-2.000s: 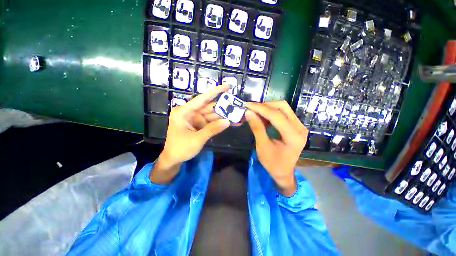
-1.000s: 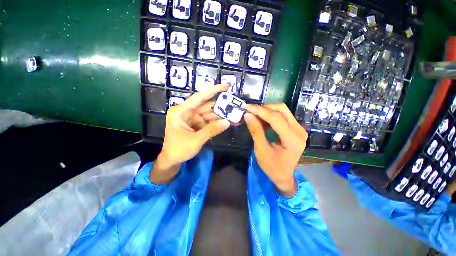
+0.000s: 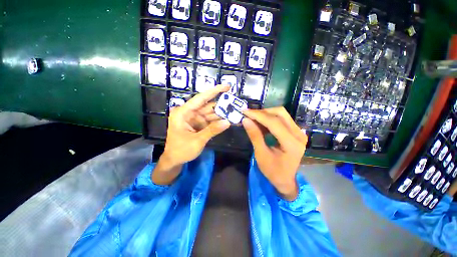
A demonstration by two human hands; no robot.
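Note:
A white rounded-square housing with dark parts inside is held above the near part of the black housing tray. My left hand grips its left side between fingertips and thumb. My right hand has its index finger and thumb together at the housing's right edge. Whether a small part is pinched in the right fingertips is too small to tell. White housings sit in the pockets of the tray's farther rows. The hands hide some near pockets.
A black component tray with jumbled shiny pieces lies to the right. A small item lies on the green bench at left. At far right are a red-orange edge, another housing tray and a blue sleeve.
My right fingertips have moved slightly down along the housing's right edge. The left hand still holds the housing in nearly the same place. Pale cloth at lower left has shifted.

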